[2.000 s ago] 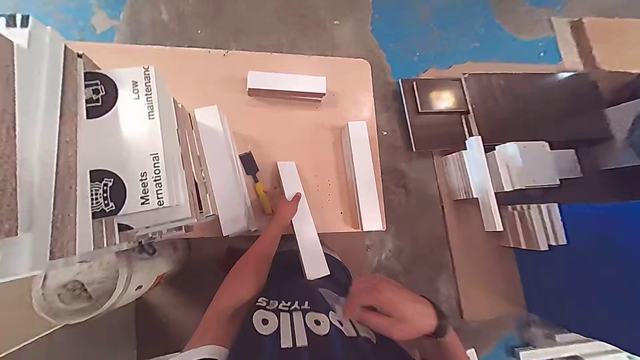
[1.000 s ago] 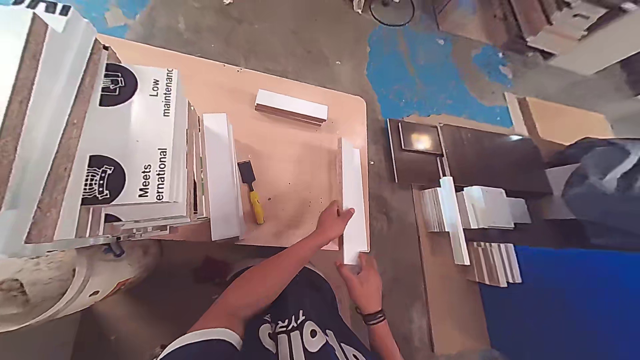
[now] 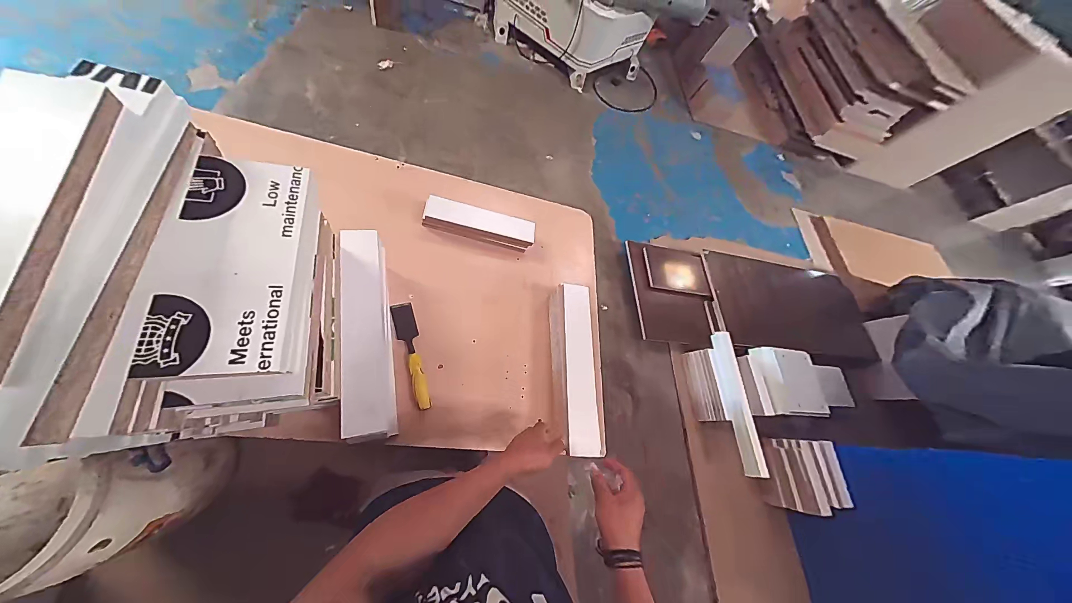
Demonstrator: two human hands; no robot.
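Note:
My left hand is at the table's near edge, beside the lower end of the right-hand stack of white board strips; whether it touches the stack is unclear. Just below that end, past the table edge, is my right hand, a dark band on its wrist. Its fingers are bent, and a small pale blur shows at the fingertips. Another stack of white strips lies near the far edge of the wooden table. A longer white stack stands at the left, with a yellow-handled scraper or chisel beside it.
Large white boards with printed writing are piled on the table's left. Right of the table are dark panels, small white offcuts and a blue surface. A white wheeled machine stands on the floor beyond.
The white strip my left hand held two seconds ago went to the right-hand stack. Both hands have since drawn back from that stack's side toward its near end. The view has shifted.

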